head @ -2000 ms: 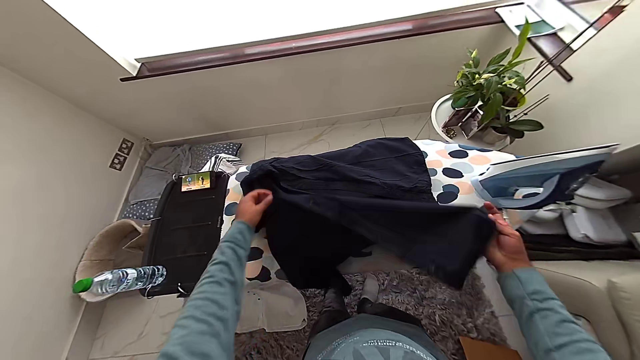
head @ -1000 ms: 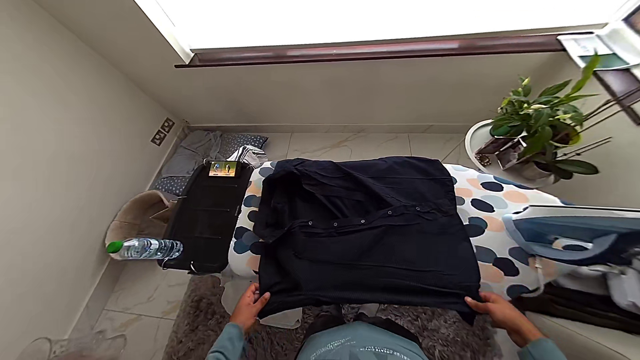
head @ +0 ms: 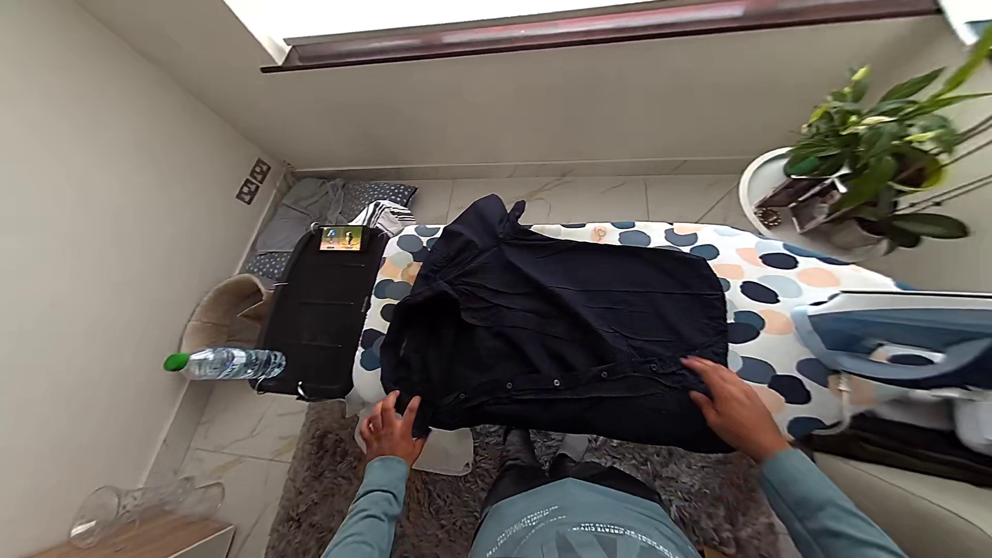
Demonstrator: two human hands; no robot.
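A dark navy buttoned shirt (head: 573, 310) lies across the ironing board (head: 763, 291), whose white cover has blue, grey and peach spots. Its row of buttons runs along the side nearer me. My left hand (head: 393, 428) pinches the shirt at its near left corner, by the collar end. My right hand (head: 725, 399) rests on the near right part of the cloth, fingers spread, the thumb near the edge; it does not appear to grip. A blue and white steam iron (head: 899, 333) rests at the board's right end.
A black rack (head: 322, 318) at the board's left end bears a phone (head: 341, 238) and a water bottle (head: 232, 363). A potted plant (head: 876, 147) stands at the back right. A grey shaggy rug (head: 325, 473) lies below, with glass vessels (head: 143, 504) at the lower left.
The shirt has shifted and turned on the board, its far left part now reaching past the far edge. My right hand has gone from holding the near hem to resting on the cloth.
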